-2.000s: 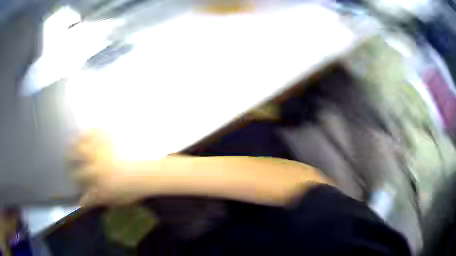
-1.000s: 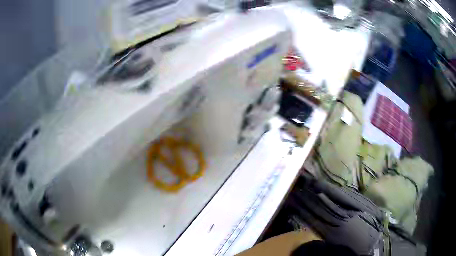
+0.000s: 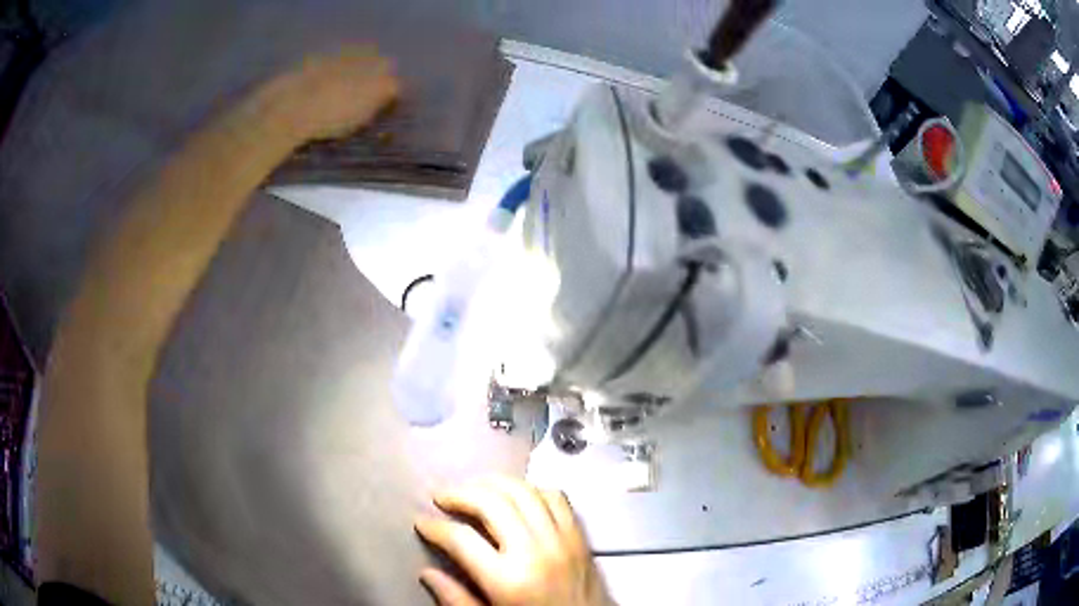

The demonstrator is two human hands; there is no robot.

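A large grey-brown cloth panel (image 3: pixel 284 403) lies over the left of the table and reaches the presser foot (image 3: pixel 502 406) of the white sewing machine (image 3: pixel 710 260). My right hand (image 3: pixel 509 545) rests on the panel's right part, just below the presser foot, fingers spread and pointing left. My left hand (image 3: pixel 349 95) is at the upper left, on a stack of folded grey-brown cloth (image 3: pixel 438 130); its fingers are blurred, and whether they grip a piece cannot be told.
Scissors with orange-yellow handles (image 3: pixel 805 440) lie on the machine bed at the right. A control box (image 3: pixel 1000 178) with a small display stands at the upper right. A printed ruler scale (image 3: pixel 876 588) runs along the front edge.
The view has swung from the machine's right side and the floor bundles to the needle area and left cloth. Both hands now show; one second ago only part of an arm showed at the bottom edge.
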